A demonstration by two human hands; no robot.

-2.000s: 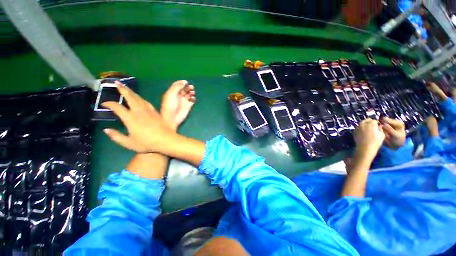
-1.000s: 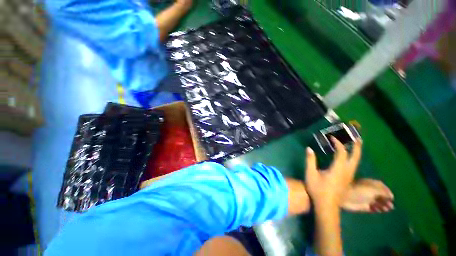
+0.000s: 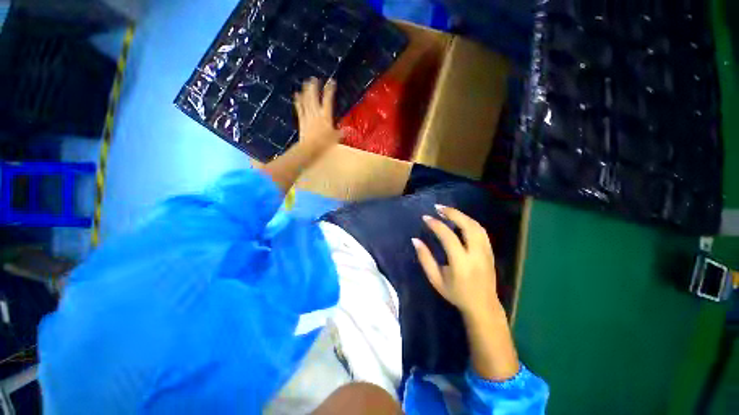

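Black pocket trays (image 3: 243, 85) lie tilted over the open side of a cardboard carton (image 3: 470, 105). My left hand (image 3: 318, 121) is on the near edge of the trays, with its fingers apart on the upper surface; its thumb side is not clear. My right hand (image 3: 460, 259) is over my dark-clad lap, empty, with its fingers spread and slightly bent. A display module (image 3: 713, 277) with a pale border and an orange tab lies at the far right, away from both hands.
Bright red plastic (image 3: 377, 121) lies inside the carton. Another large black tray (image 3: 620, 105) lies on the green bench (image 3: 600, 300) at the right. A blue stool (image 3: 49, 193) stands on the floor at the left, beyond yellow-black tape (image 3: 111, 121).
The view has swung left and down to the carton. My left hand has moved from the bench onto the trays. My right hand has left the display module and is over my lap.
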